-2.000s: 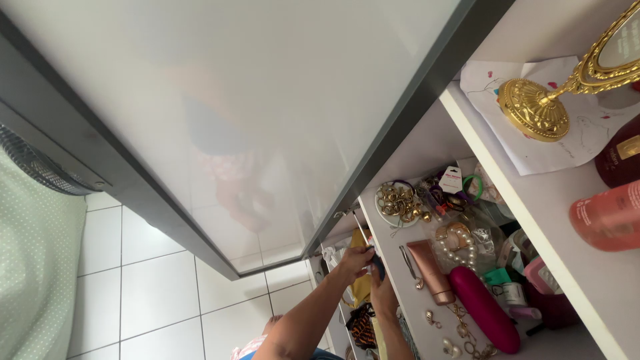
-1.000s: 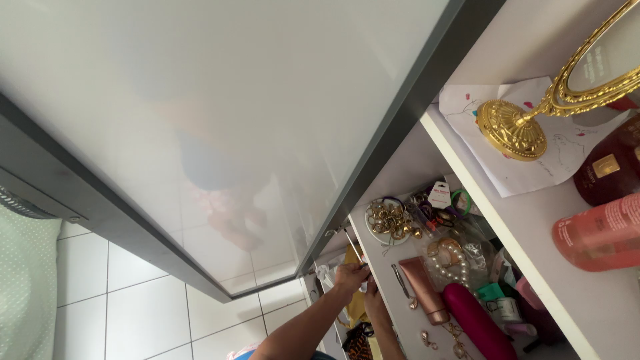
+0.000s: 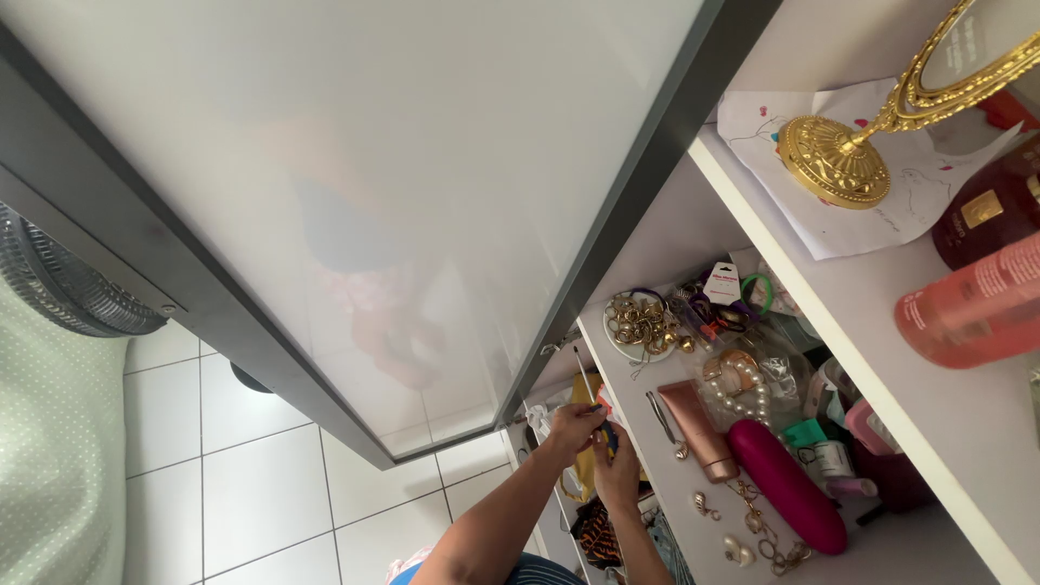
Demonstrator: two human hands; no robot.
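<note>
A long-shafted screwdriver point(image 3: 608, 435) with a dark blue and yellow handle is held between both hands, its thin metal shaft pointing up beside the hinge point(image 3: 562, 344) at the door's inner edge. My left hand point(image 3: 575, 428) has its fingers closed around the upper part of the handle. My right hand point(image 3: 616, 471) grips the lower part, just beside the left. The framed cabinet door point(image 3: 390, 203) with its glossy pale panel stands swung out to the left of the hands. The tip of the shaft appears apart from the hinge; exact contact cannot be told.
A shelf point(image 3: 650, 479) right of the hands bears a dish of rings point(image 3: 642, 325), a copper-coloured tube point(image 3: 699, 431), a magenta case point(image 3: 788, 487) and earrings. The upper shelf point(image 3: 853, 284) holds a gold mirror point(image 3: 837, 162) and a pink bottle point(image 3: 975, 309). A fan point(image 3: 73, 276) stands left.
The view has shifted somewhat. Both hands remain close together at the tool beside the door's edge; no other clear change shows.
</note>
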